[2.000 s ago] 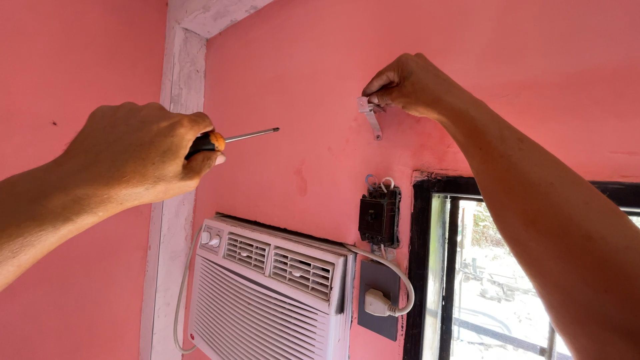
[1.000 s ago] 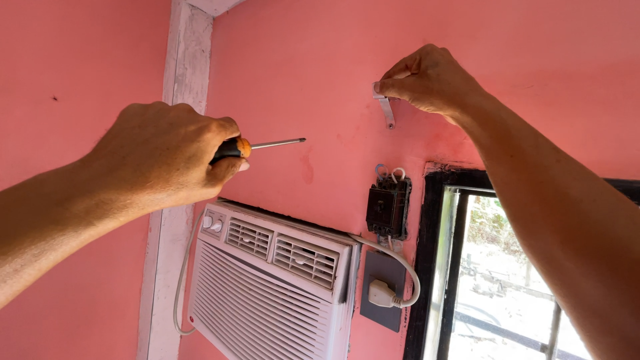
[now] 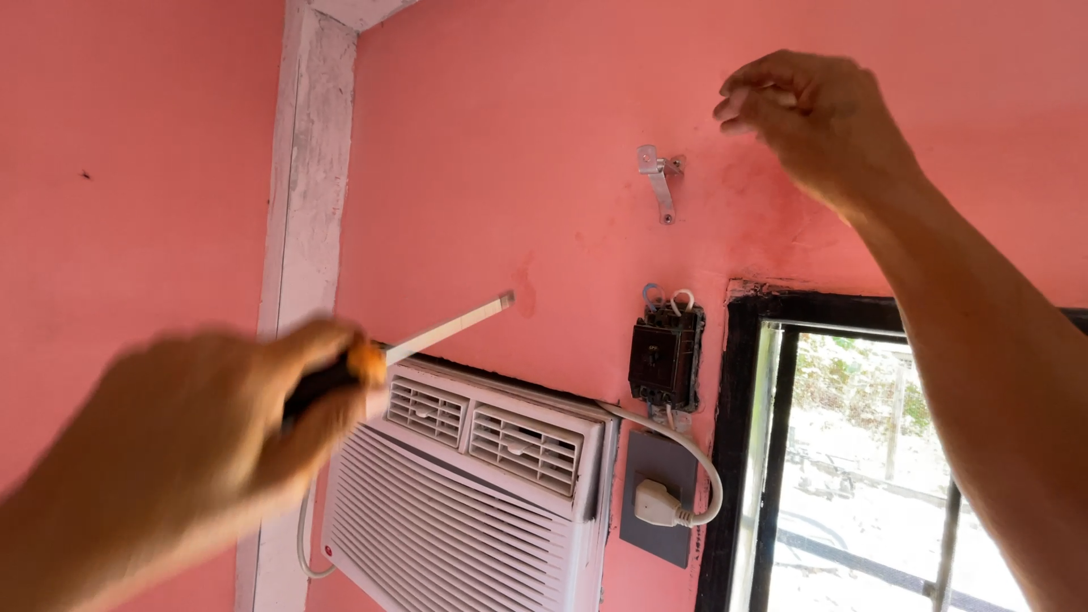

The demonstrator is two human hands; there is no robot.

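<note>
My left hand [image 3: 229, 408] is closed around the black and orange handle of a screwdriver [image 3: 450, 327], its blurred shaft pointing right and slightly up in front of the wall. A small metal bracket [image 3: 660, 184] is on the pink wall, with a screw showing at its lower end. My right hand [image 3: 799, 106] is up and to the right of the bracket, apart from it, with fingertips curled close together; whether something small is between them cannot be told. Below the bracket, a black circuit breaker [image 3: 665, 357] has wire loops at its top.
A white window air conditioner [image 3: 459, 501] is set in the wall at lower centre. Its plug [image 3: 659, 503] sits in a grey outlet plate [image 3: 654, 450]. A black-framed window [image 3: 744, 425] is at the right. A whitish post [image 3: 319, 170] runs up the wall corner.
My right hand has let go of the bracket and moved away from it; the bracket stays on the wall. My left hand has moved lower with the screwdriver.
</note>
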